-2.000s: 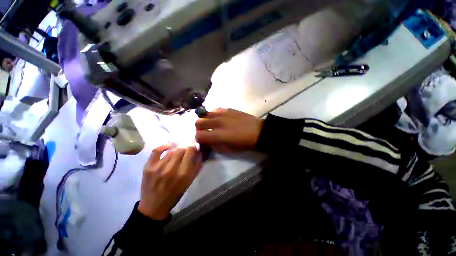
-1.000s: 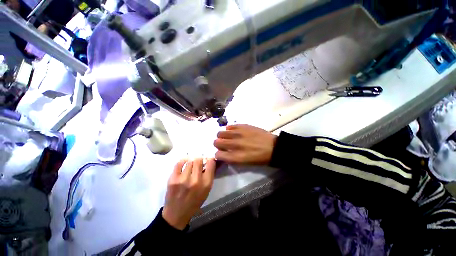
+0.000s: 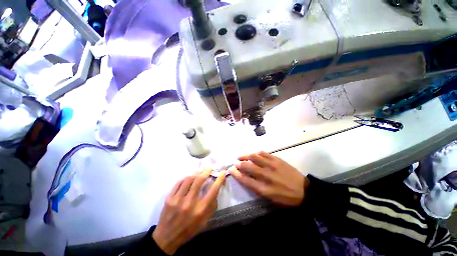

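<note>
A small pale fabric piece (image 3: 221, 171) lies on the white machine bed under my fingertips, in front of the needle area; glare hides most of its outline. My left hand (image 3: 188, 207) rests on its left side, fingertips on the cloth. My right hand (image 3: 270, 179) holds its right side, fingers bent. The sewing machine head (image 3: 260, 50) stands behind my hands, with the presser foot area washed out by light. The off-white lamp (image 3: 196, 142) is just behind and left of my fingers.
Black thread snips (image 3: 383, 123) lie on the bed at right. A curved white panel (image 3: 138, 107) with a dark edge lies at left, near blue strips (image 3: 61, 196). Lilac cloth (image 3: 133, 40) is heaped behind the machine. A purple bundle (image 3: 351, 245) is below the table edge.
The view has turned, showing the machine head more from the front. My hands are now farther from the needle area, towards the front edge, with the pale piece between their fingers.
</note>
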